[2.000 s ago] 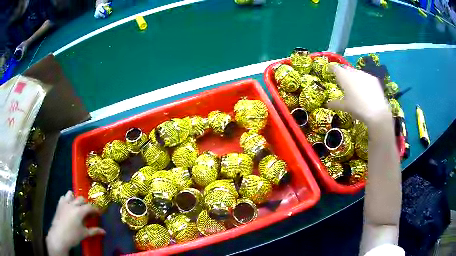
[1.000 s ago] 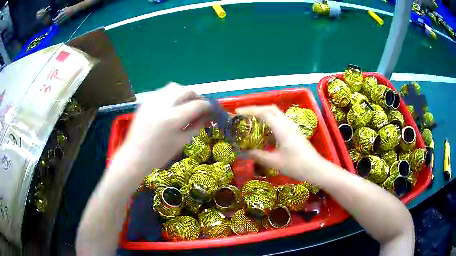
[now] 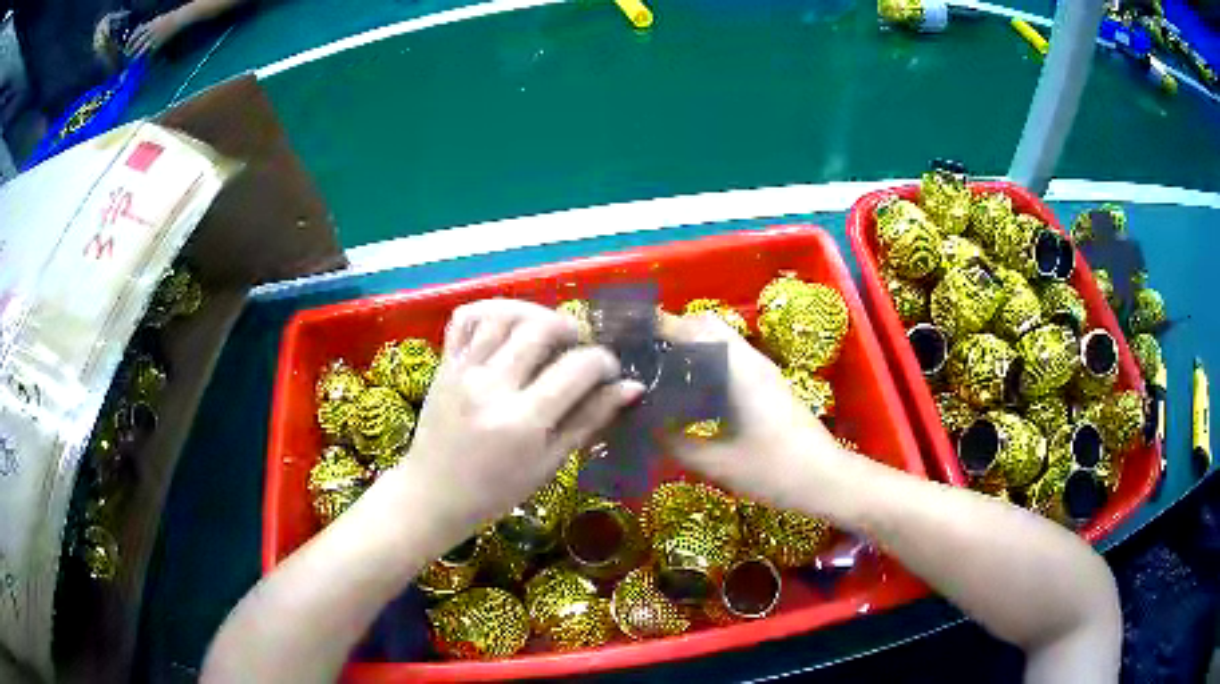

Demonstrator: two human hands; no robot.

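Note:
My left hand and my right hand meet over the large red tray. My left fingers pinch a dark foam liner, whose flat lobes spread out between the hands. My right hand is around a microphone grille, mostly hidden by the foam and fingers; its opening faces my left fingers. Loose gold grilles lie in the tray below and around my hands, several with open necks up.
The small red basket at right is heaped with grilles. A cardboard carton stands at left. A grey post rises behind the basket. A yellow cylinder lies at far right. Another person's hand is at upper left.
My right hand has come from the small basket to the large tray, and my left hand from its left edge. Over the last second the foam has spread out between my hands.

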